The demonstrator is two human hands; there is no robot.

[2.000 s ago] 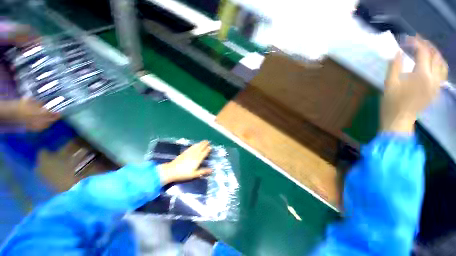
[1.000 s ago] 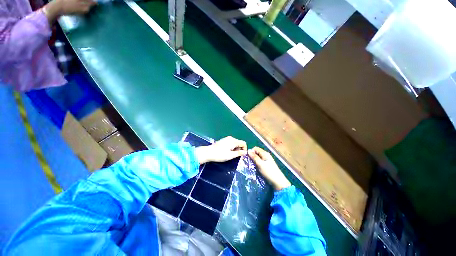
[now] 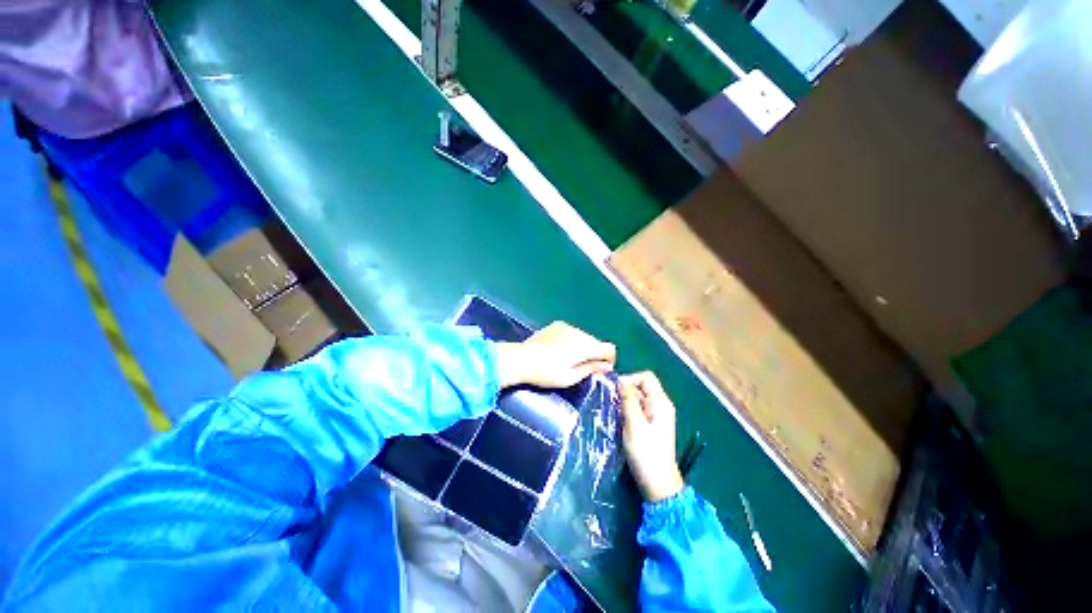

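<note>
A clear packing sheet with dark panels in a grid (image 3: 490, 477) lies on the green bench at its front edge. Crinkled clear film (image 3: 587, 479) covers its right side. My left hand (image 3: 558, 356) pinches the film at the sheet's upper right corner, its forearm over part of the grid. My right hand (image 3: 648, 431) holds the film's edge just to the right, close to my left fingers. What lies between the fingertips is too small to tell.
A small phone (image 3: 471, 156) lies farther up the bench. Dark tweezers (image 3: 691, 454) and a thin pale knife (image 3: 756, 532) lie right of my right hand. A stained wooden board (image 3: 754, 371), upright cardboard (image 3: 880, 192) and dark stacked trays (image 3: 940, 527) stand at right. A person in pink (image 3: 90, 60) is at upper left.
Over two seconds, my right hand has come down from the upper right to the film, and my left hand has moved to the sheet's corner. Since one second ago, both hands have stayed there.
</note>
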